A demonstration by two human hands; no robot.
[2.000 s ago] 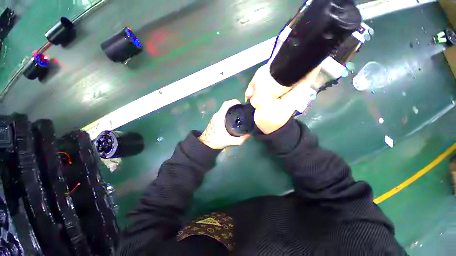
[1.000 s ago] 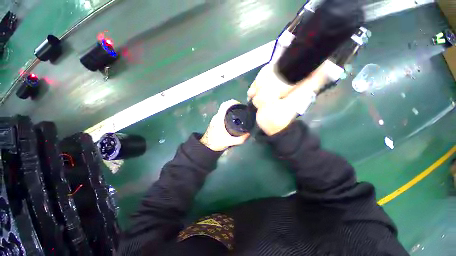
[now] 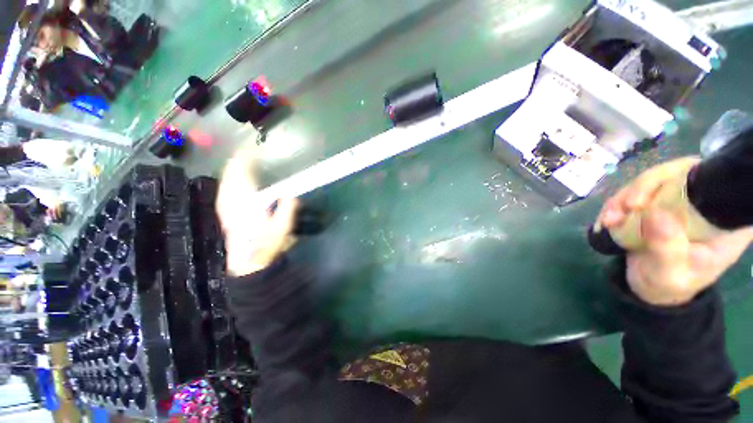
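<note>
My left hand, blurred, is at the left beside the black trays. It closes around a dark cylindrical housing, whose blurred end shows at the hand's right; the rest is hidden. My right hand is at the right, wrapped around the tan grip of the electric screwdriver. The screwdriver's thick black body is cut off by the right edge, and its dark tip points left. Another black cylindrical housing lies on its side at the belt's edge by the white rail, with a small red glow at its left end.
A white-grey screw feeder stands right of centre, with tiny screws scattered beside it. Stacked black blister trays fill the left. Three more housings, two glowing, are on the green belt at upper left. A clear cup is behind the screwdriver. Other people show far left.
My hands have moved apart, left hand to the housing by the trays, right hand with the screwdriver to the right. A housing now lies by the rail. The view has shifted left.
</note>
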